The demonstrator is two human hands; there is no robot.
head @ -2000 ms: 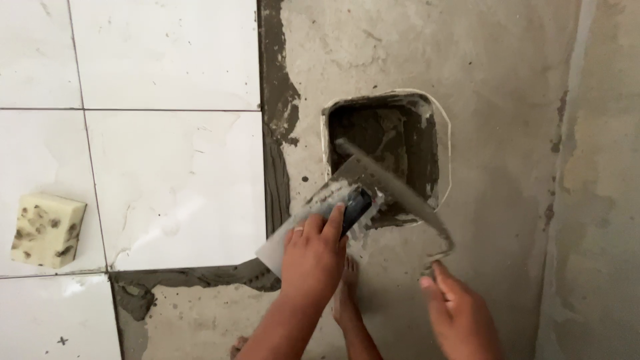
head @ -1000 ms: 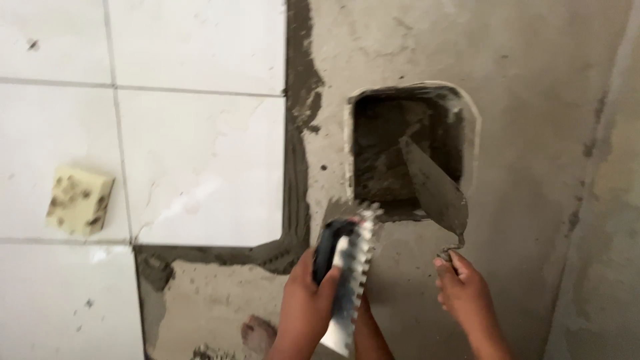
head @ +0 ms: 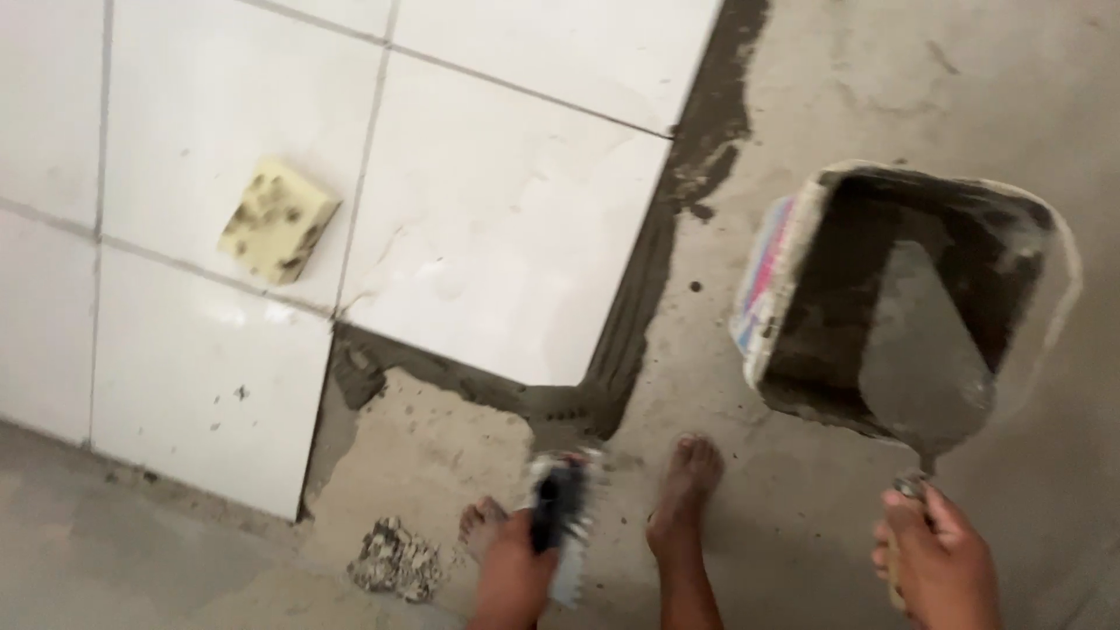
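Observation:
My left hand (head: pixel 514 569) grips the dark handle of a notched trowel (head: pixel 564 516), which is blurred and sits just below the corner of the laid tiles. The wooden handle of a pointed trowel is in my right hand (head: pixel 941 551). That pointed trowel's blade (head: pixel 923 350) lies over the opening of a rectangular bucket (head: pixel 774 289), whose inside is coated with dark mortar. Gray mortar (head: pixel 634 324) with combed ridges runs along the edges of the white floor tiles (head: pixel 490 210).
A yellow sponge (head: pixel 276 219) with dark spots rests on the tiles. Crumbled mortar debris (head: pixel 394 560) lies on the concrete floor (head: pixel 840 542) at the lower left. My bare feet (head: pixel 687 490) stand between the tile corner and the bucket.
The notched trowel has moved away from the bucket toward the tile corner. The pointed trowel remains over the bucket. The view has turned and shifted, showing more tiles at the left.

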